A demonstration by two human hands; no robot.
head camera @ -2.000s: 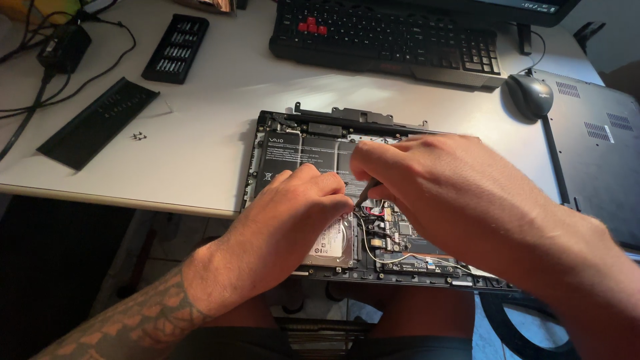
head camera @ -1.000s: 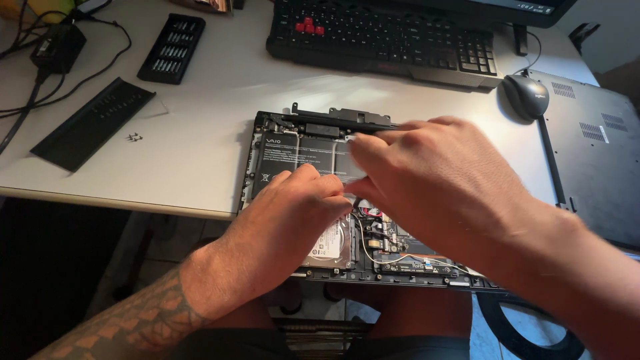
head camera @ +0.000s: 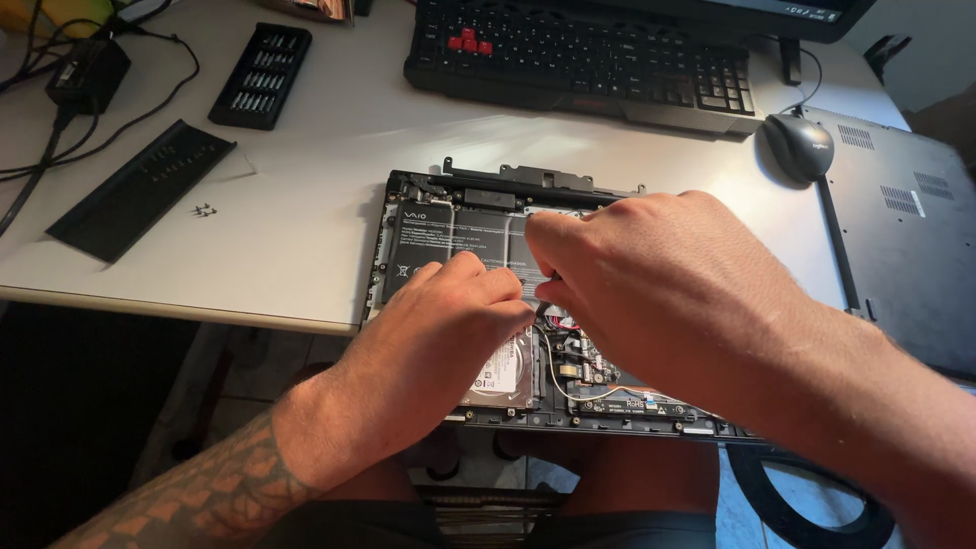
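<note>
An opened laptop lies at the desk's front edge, its inside facing up. My left hand reaches over its hard drive and the lower edge of the black battery, fingertips pinched together; whether they grip anything is hidden. My right hand is closed beside it, over the battery's right part and the circuit board. A small dark tool, mostly hidden, shows between its thumb and fingers, its tip near red and black wires. A thin white cable curves below the hands.
A black bit case, a long black tray and loose screws lie on the left of the desk, near a power adapter with cables. Behind are a keyboard and a monitor. A mouse and the laptop's bottom cover are at right.
My right hand has shifted slightly over the laptop, between the battery and the board. My left hand stays at nearly the same spot above the hard drive.
</note>
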